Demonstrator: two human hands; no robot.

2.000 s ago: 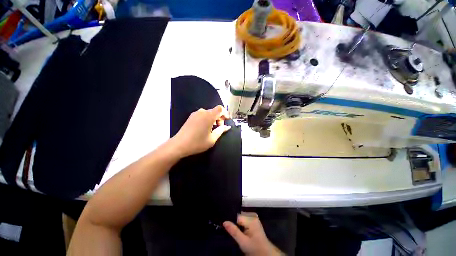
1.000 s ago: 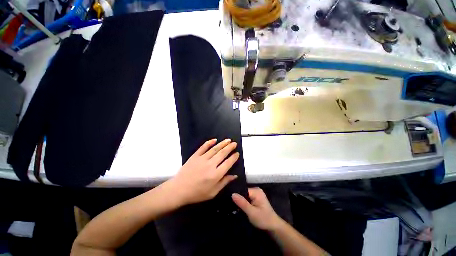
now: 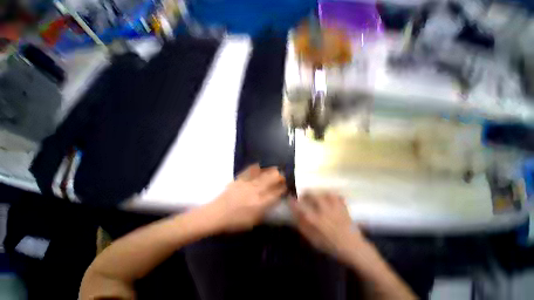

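Observation:
The frame is blurred. A long black fabric panel lies on the white table, its right edge at the presser foot and needle of the sewing machine. My left hand lies on the panel's near end, fingers curled at its right part. My right hand is beside it at the panel's near right corner, thumb towards the fabric edge. Blur and the fingers hide whether either hand pinches the cloth.
Larger black cut pieces lie on the table to the left. A yellow-orange ring sits on top of the machine. A purple tray is beyond it. The table's front edge runs just past my hands.
The panel has moved away from me along the needle, its far end now near the table's back edge. My right hand has come up from below the front edge, close to my left hand.

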